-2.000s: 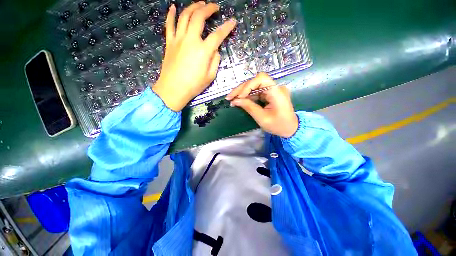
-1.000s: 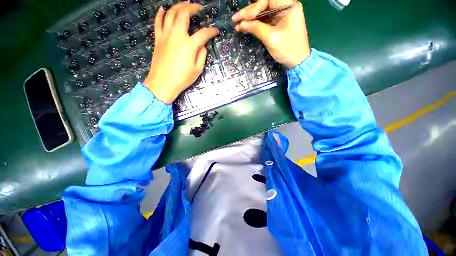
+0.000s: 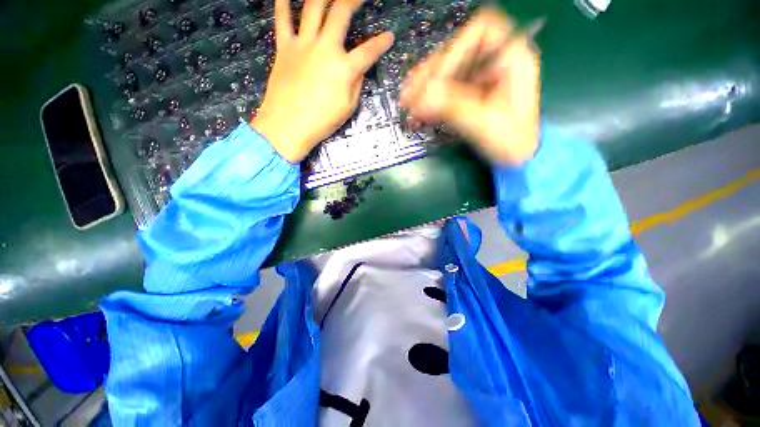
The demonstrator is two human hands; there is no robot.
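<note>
A clear blister tray (image 3: 196,125) with a grid of pockets lies on the green bench, a dark round assembly in many pockets. My left hand (image 3: 317,83) rests on the tray with fingers spread, holding nothing; its fingertips reach the top edge of the picture. My right hand (image 3: 479,87) is blurred above the tray's right part, fingers pinched on thin tweezers (image 3: 536,27), whose end shows past the hand. The tweezers' tips are too blurred to see. A loose pile of small black parts (image 3: 340,205) lies on the bench at the tray's near edge.
A smartphone (image 3: 81,157) lies left of the tray. A whitish packet (image 3: 593,7) is cut off at the top edge. The green bench (image 3: 667,75) ends in a curved near edge. A blue stool or bin (image 3: 71,350) is at lower left, and a yellow line crosses the grey floor.
My right hand went from beside the black pile up to the tray's far pockets, then came back somewhat nearer. My left hand has stayed on the tray. The whitish packet has come into view.
</note>
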